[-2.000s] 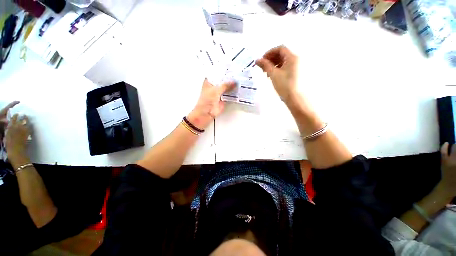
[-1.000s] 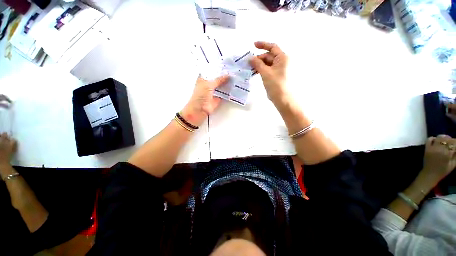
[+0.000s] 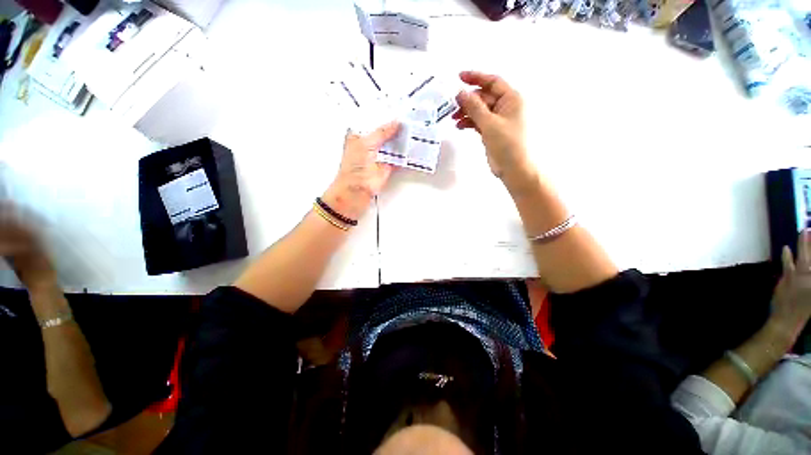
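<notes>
My left hand holds a fan of white printed cards above the middle of the white table, its thumb on top of them. My right hand is at the right side of the fan, thumb and fingertips close together at a card's edge; whether they pinch it is unclear. A black box base stands left of my left arm, with one white printed card lying in it. A small pale looped item shows at the box's far end.
A folded white card stands at the far centre. White printed stacks lie at the far left, silvery bagged parts and clear-bagged supplies at the far right. People's hands show at both sides, one beside another black box.
The card fan has shifted and spread slightly in my left hand. My right hand stays at its right side. The left neighbour's hand has moved and is blurred.
</notes>
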